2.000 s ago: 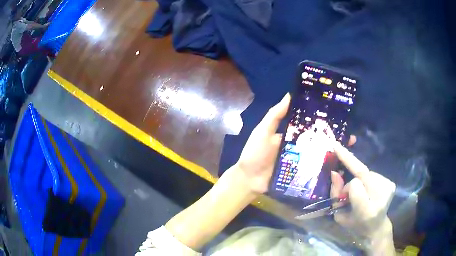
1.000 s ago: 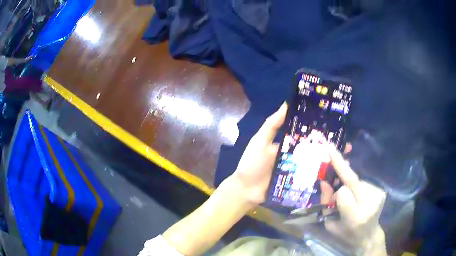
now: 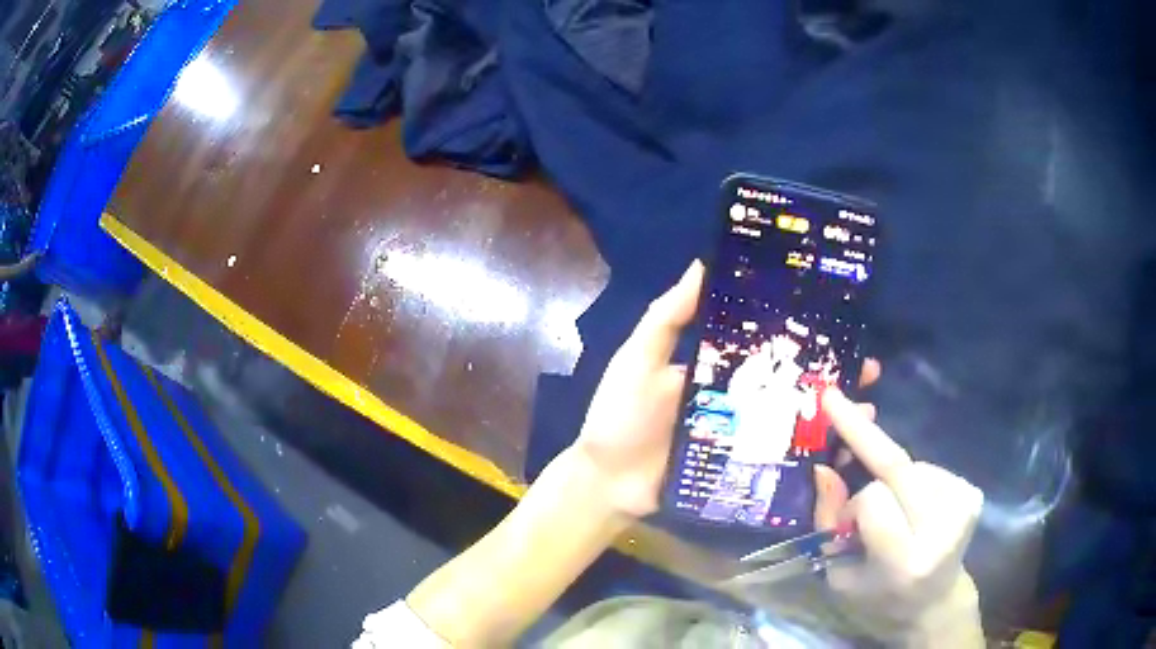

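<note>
A smartphone (image 3: 780, 355) with a lit screen is held upright over the dark navy garment (image 3: 963, 254). My left hand (image 3: 634, 418) grips the phone along its left side, with fingertips showing at its right edge. My right hand (image 3: 906, 526) has its index finger extended onto the lower right of the screen. The same hand holds thread snips (image 3: 786, 548) in its curled fingers, with the silver blades pointing left below the phone. The snips' handle is mostly hidden in the hand.
The glossy brown table (image 3: 292, 228) has a yellow-taped edge (image 3: 304, 369). Bunched navy cloth (image 3: 463, 95) lies at its back. A blue bag with orange-brown stripes (image 3: 190, 444) stands on the grey floor at left. Another blue item (image 3: 121, 121) is at the upper left.
The phone and both hands have shifted slightly left in the picture, and the table and bag have shifted left too. My right index finger stays at the screen.
</note>
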